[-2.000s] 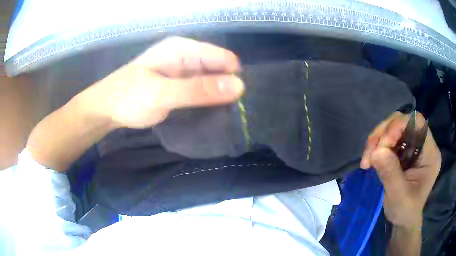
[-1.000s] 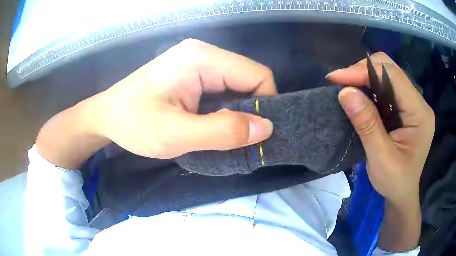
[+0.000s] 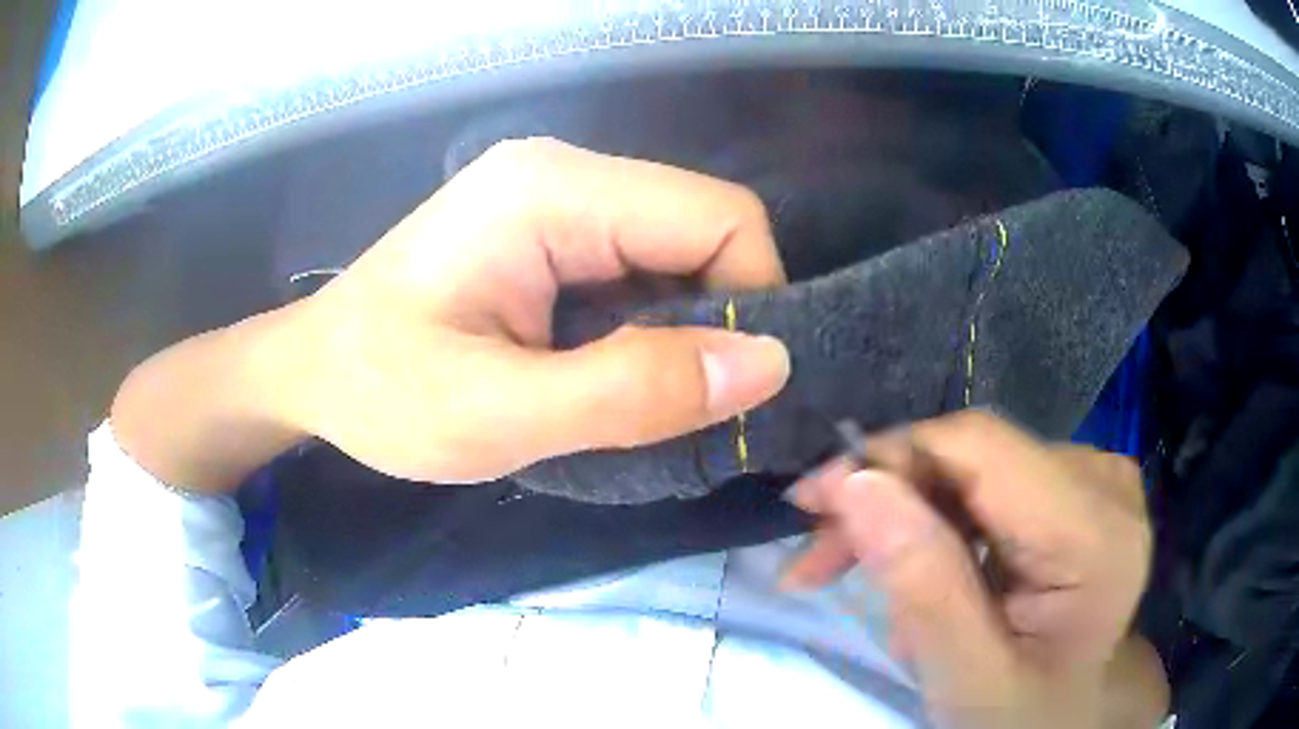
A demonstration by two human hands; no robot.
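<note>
A dark grey garment piece (image 3: 883,328) is held up over the lap, crossed by two yellow stitch lines, one beside my left thumb and one further right. My left hand (image 3: 570,328) pinches the piece, thumb on top beside the left stitch line. My right hand (image 3: 983,541) is blurred, in front of the piece's lower edge. The thread snips (image 3: 852,439) are in it; only a blurred dark tip shows between the fingers, pointing towards the lower edge. The rest of the snips is hidden by the fingers.
The curved edge of the white table (image 3: 570,60), with a ruler tape along it, spans the top. More dark cloth (image 3: 428,548) lies on my lap over light clothing. Piled dark cloth (image 3: 1239,427) is at the right, with blue material beside it.
My right hand has let go of the piece's right part and moved left and down with the snips. The right part is spread out, showing the second stitch line. My left hand is nearly unmoved.
</note>
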